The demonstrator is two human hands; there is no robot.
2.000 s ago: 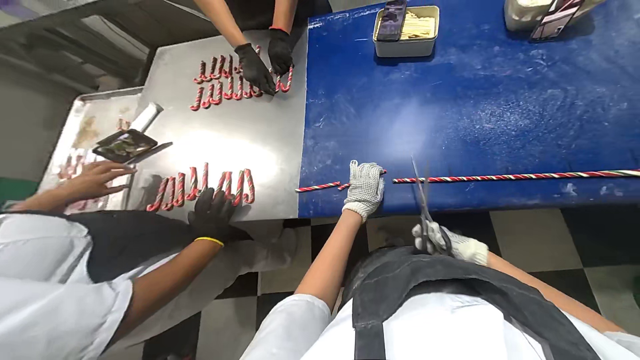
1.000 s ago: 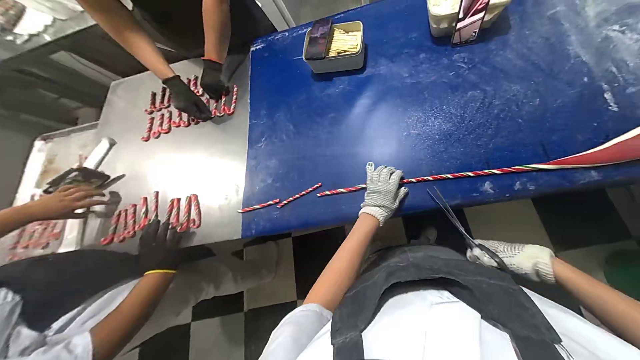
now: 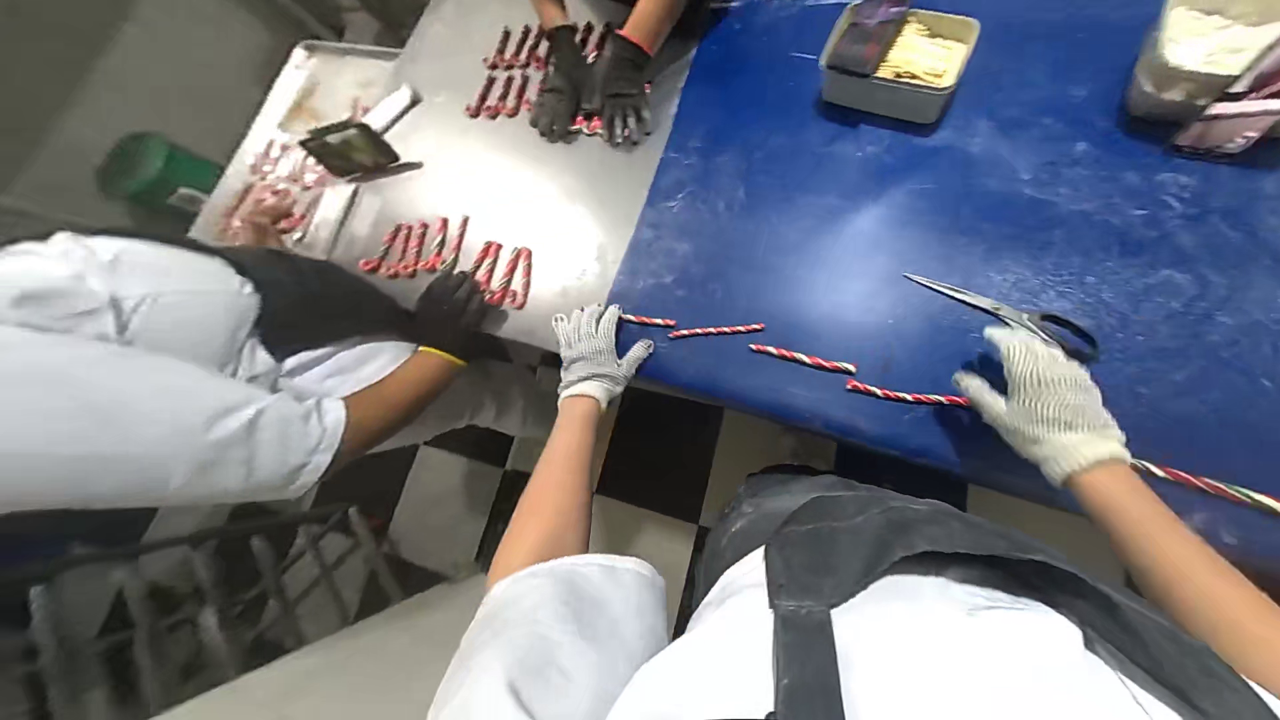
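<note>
My left hand (image 3: 597,350), in a pale knit glove, lies with spread fingers on the blue table's left edge, at the end of a short red-and-white striped candy piece (image 3: 648,321). More cut striped pieces (image 3: 803,359) lie in a line to its right. My right hand (image 3: 1045,400), gloved alike, rests on the table over the candy line, its fingers apart. The metal scissors with dark handles (image 3: 990,305) lie just beyond its fingertips; whether a finger touches them cannot be told. A striped candy rope (image 3: 1210,484) shows right of my right wrist.
A co-worker's black-gloved hands (image 3: 595,90) press on candy canes on the steel table (image 3: 570,215). Another co-worker's black-gloved hand (image 3: 450,310) is beside a row of canes (image 3: 445,250). Two tubs (image 3: 890,100) (image 3: 1190,70) stand at the back. A tray (image 3: 300,90) is far left.
My left hand has moved left along the candy to the table's left edge. The scissors, in my right hand before, lie on the table. More cut pieces are in the line. The view has shifted.
</note>
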